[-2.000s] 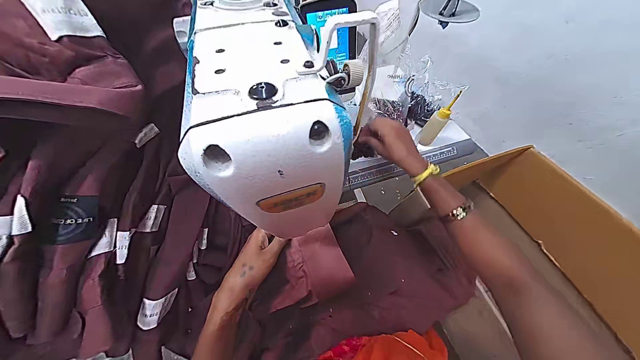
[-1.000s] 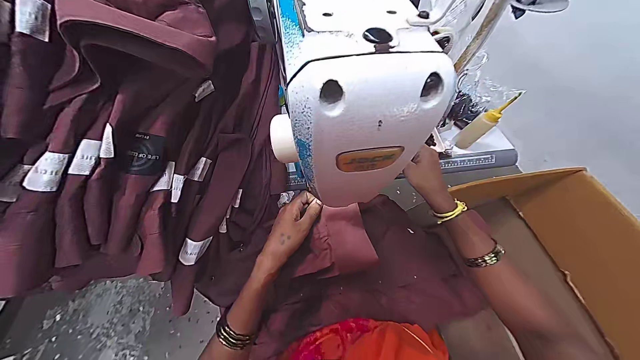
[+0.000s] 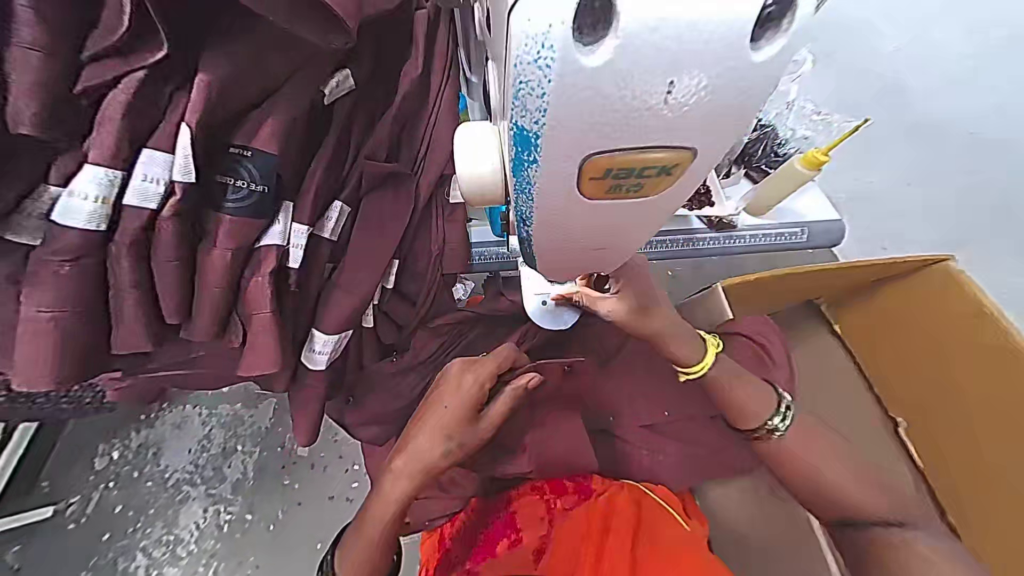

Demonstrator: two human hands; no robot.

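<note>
The white head of a Jack industrial sewing machine [image 3: 600, 104] fills the upper middle, its lower end above a rounded metal work plate [image 3: 550, 298]. My left hand [image 3: 464, 408] pinches the edge of a maroon garment [image 3: 672, 416] between thumb and fingers, just in front of the plate. The garment lies over my lap and under both arms. My right hand [image 3: 624, 300] is at the plate's right side, under the machine head, fingertips close together against it. A small dark round thing shows by those fingers; whether they hold it I cannot tell.
Maroon garments with white labels [image 3: 88, 196] hang in a thick row at the left. A cardboard box [image 3: 920, 360] stands at the right. On the table's edge [image 3: 760, 240], which carries a ruler strip, are a bottle with a yellow spout [image 3: 780, 184] and a small tray of dark buttons [image 3: 698, 198].
My left hand has come down from beside the machine head, with the garment's edge in its fingers. My right hand has moved from the tray side to the plate. The view has shifted closer.
</note>
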